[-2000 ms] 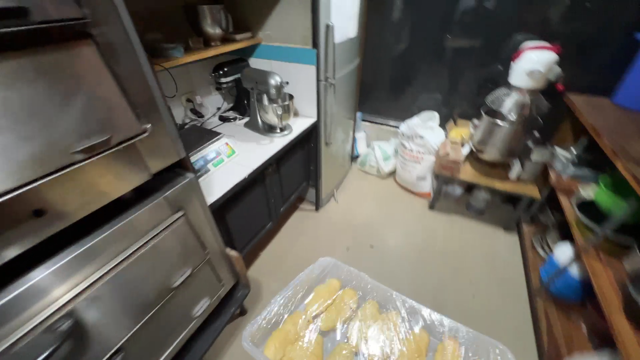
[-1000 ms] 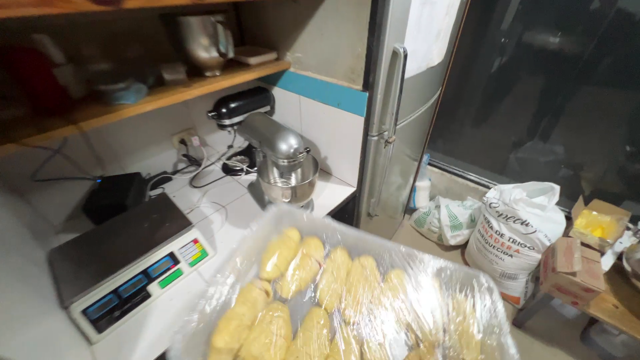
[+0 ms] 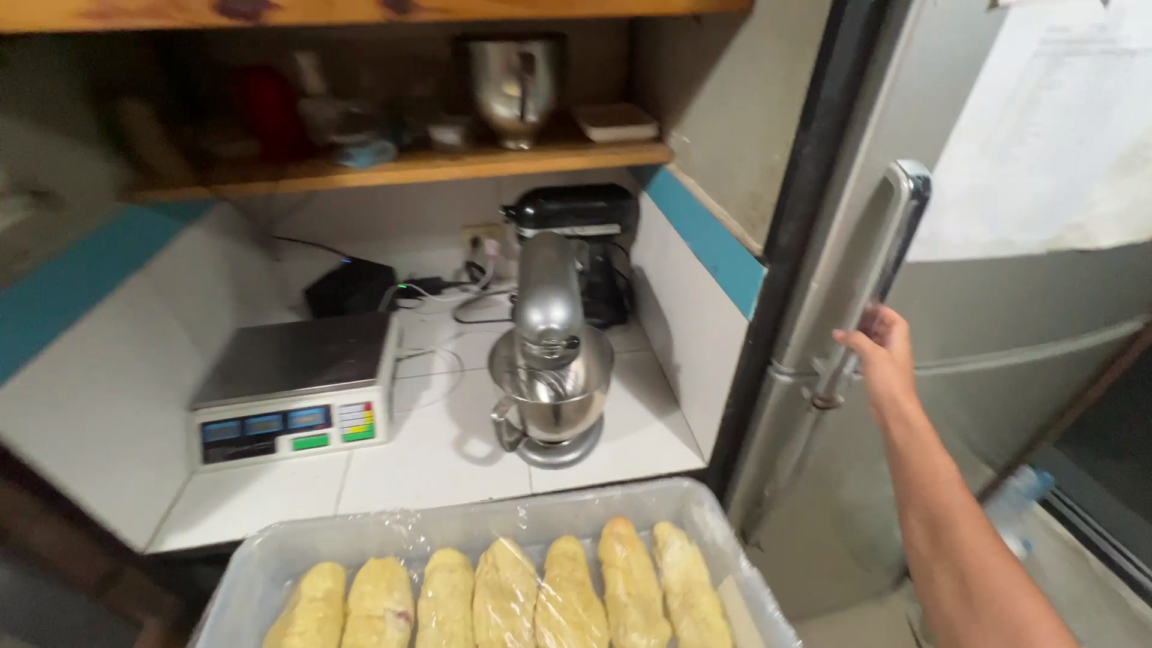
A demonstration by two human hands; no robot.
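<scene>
My right hand [image 3: 880,351] reaches in from the right, its fingers closed around the lower part of the metal handle [image 3: 891,234] of a stainless steel refrigerator [image 3: 1008,315]. The refrigerator door looks closed. At the bottom of the view is a translucent plastic tray [image 3: 468,513] under plastic film. In it lie several yellow, oblong dough pieces [image 3: 567,585] side by side. My left hand is out of view, so what it holds cannot be seen.
On the white tiled counter [image 3: 432,468] stand a digital scale [image 3: 297,387], a silver stand mixer [image 3: 549,360] and a black stand mixer [image 3: 594,243]. Above is a wooden shelf [image 3: 405,173] with a metal bowl [image 3: 515,90]. Paper [image 3: 1053,144] hangs on the refrigerator.
My right hand has come into view and taken hold of the refrigerator handle. The view has moved nearer to the counter and refrigerator, with the tray still at the bottom.
</scene>
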